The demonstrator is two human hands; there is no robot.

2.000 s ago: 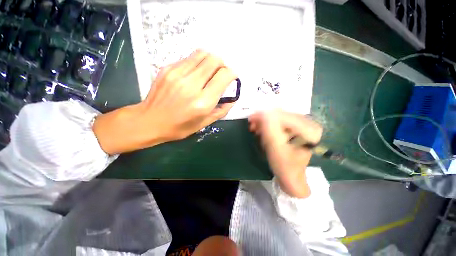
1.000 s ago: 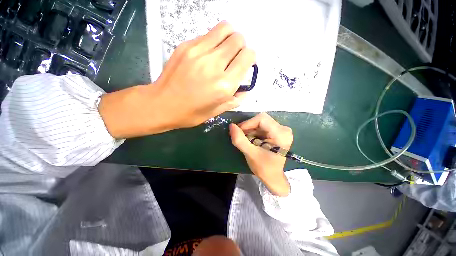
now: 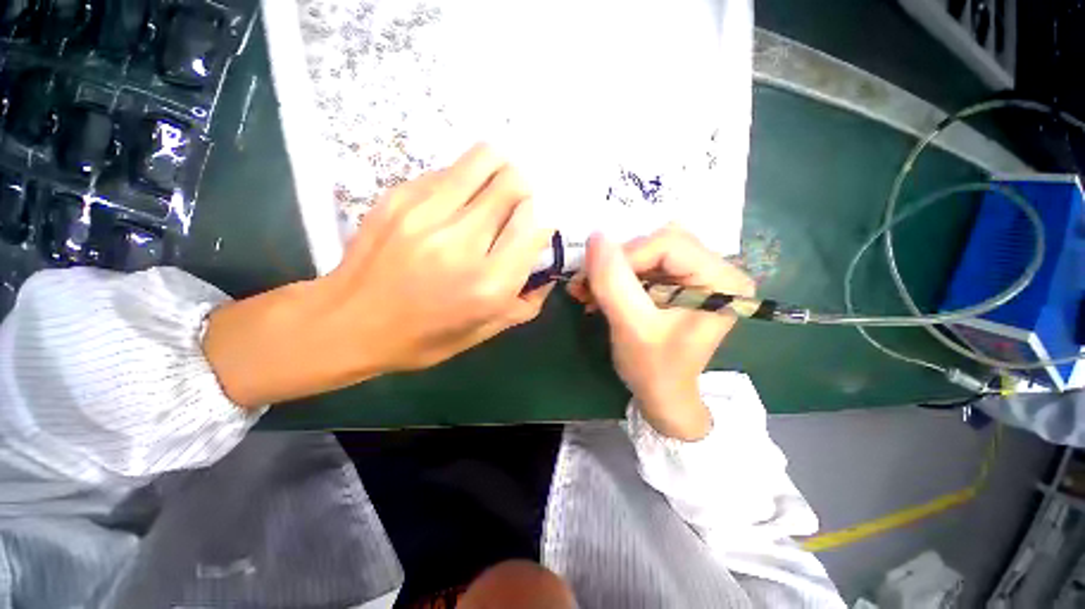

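My left hand [image 3: 446, 268] is over the white parts tray's [image 3: 292, 131] near left part and grips a small black frame [image 3: 554, 258], mostly hidden by my fingers. My right hand [image 3: 666, 315] holds a banded black and pale yellow vacuum pen [image 3: 702, 299]. The pen points left; its front end is at the frame's right side, and whether it touches cannot be told. Small loose components [image 3: 640, 186] lie in a dark cluster on the tray, with more specks spread at its upper left.
A shiny blister tray [image 3: 89, 143] is at the upper left. A clear air hose [image 3: 886, 320] runs from the pen, looping beside a blue box [image 3: 1023, 256] at the right. A pale strip [image 3: 880, 101] crosses the green bench [image 3: 821, 226]. A white slotted tray [image 3: 970, 36] is upper right.
My right hand and the pen have moved up from below the tray to the black frame. My left hand still holds the frame. The whole view has shifted somewhat.
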